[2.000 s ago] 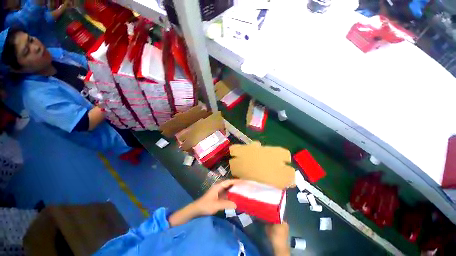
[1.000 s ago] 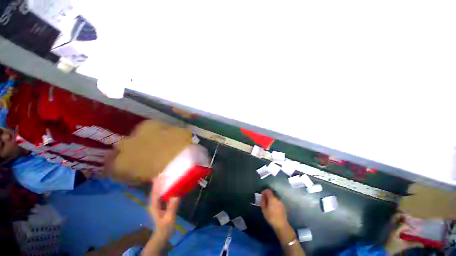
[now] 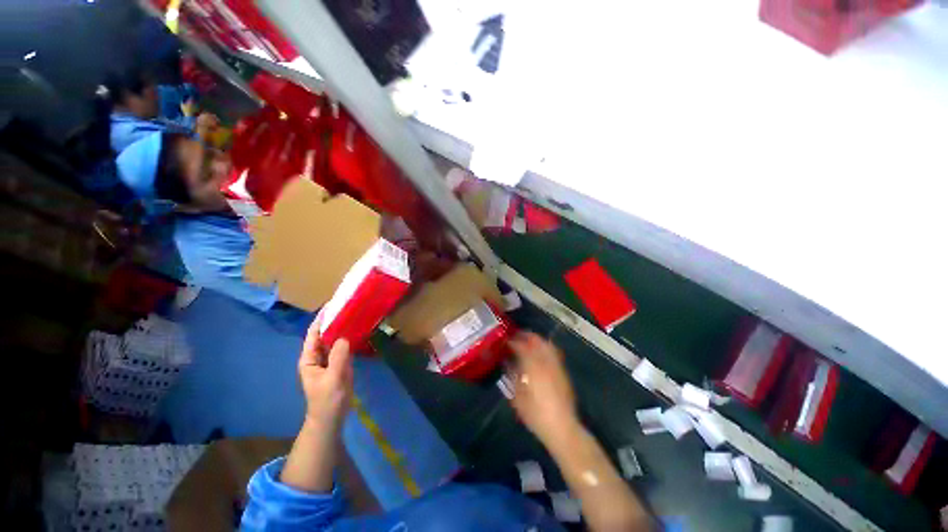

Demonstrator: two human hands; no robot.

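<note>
My left hand holds a red retail carton by its lower end, tilted up, with its brown lid flap raised and a white label panel at its far end. My right hand is at the right side of a second open red carton on the dark bench. Its fingers are bent beside the carton; whether they grip it or a small white piece cannot be told. This carton has a white content face and a raised brown flap.
Small white backing papers lie scattered along the belt's pale rail. Red cartons lie on the green belt. A white shelf overhangs the belt. A person in blue is at left, near dark red pouches.
The view has swung left. My left hand still holds its open carton, now seen more clearly. My right hand has moved from the bench to beside the second carton.
</note>
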